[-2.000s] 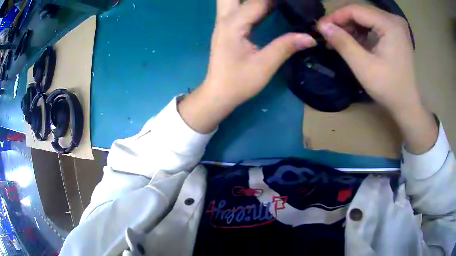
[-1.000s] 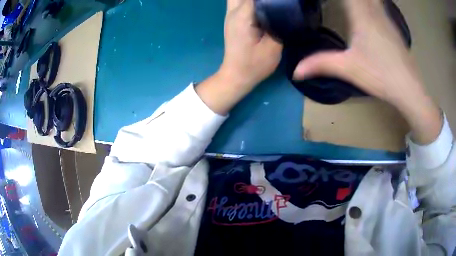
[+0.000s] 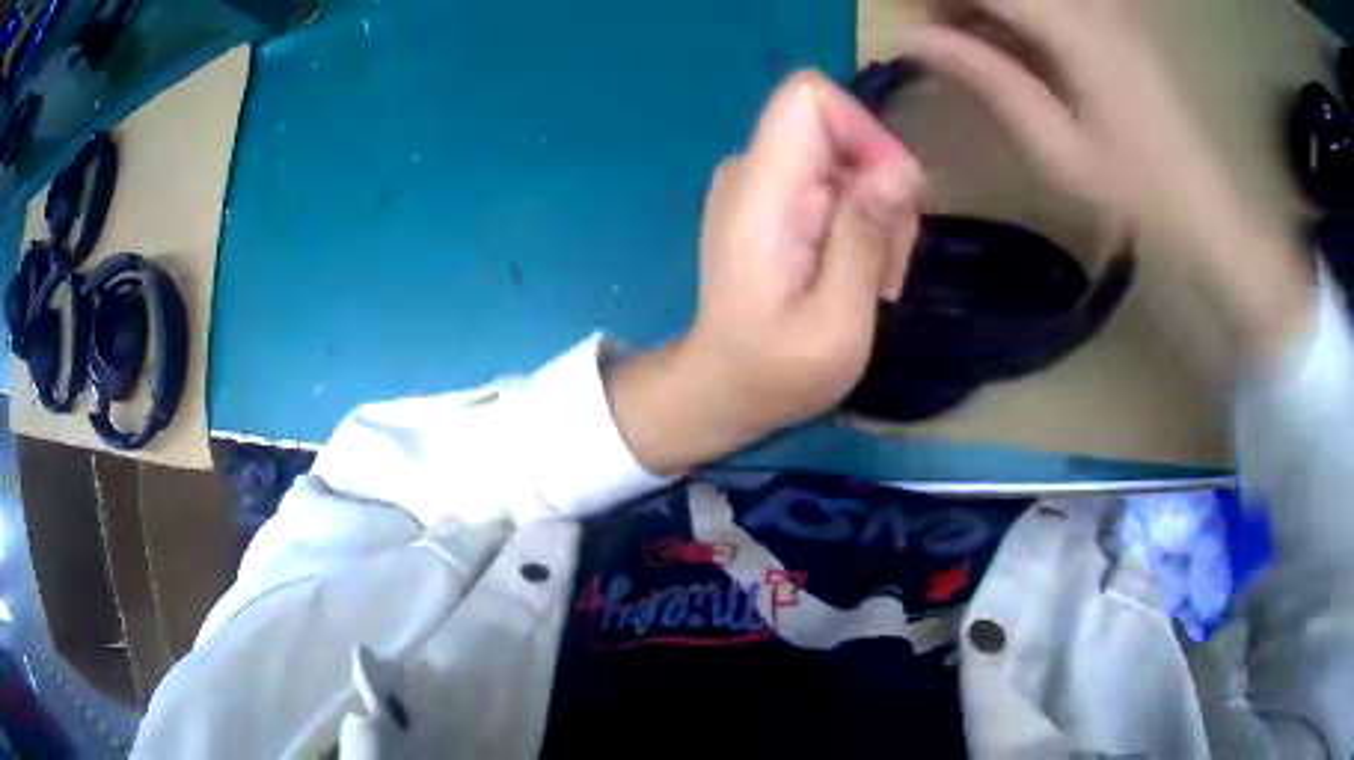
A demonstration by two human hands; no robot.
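A black headphone (image 3: 988, 312) lies on the cardboard sheet (image 3: 1099, 408) right of the middle, its band curving up at the right. My left hand (image 3: 809, 260) is in front of the headphone's left side, fingers curled and thumb tip near the fingertips. Whether it holds a small part or part of the headphone cannot be told. My right hand (image 3: 1121, 149) is blurred above the headphone's right side, fingers stretched and apart, with nothing visible in it.
Several black headphones (image 3: 119, 349) lie on another cardboard sheet (image 3: 178, 193) at the left. Black parts (image 3: 1319, 141) sit at the far right edge. A blue bin (image 3: 1252, 542) with crumpled clear bags (image 3: 1181, 557) is below the bench edge. A brown carton (image 3: 89, 549) is at lower left.
The black part held up in my left hand is no longer seen there. The headphone now lies lower, more of it showing. My left hand has moved lower and right. The view has shifted right.
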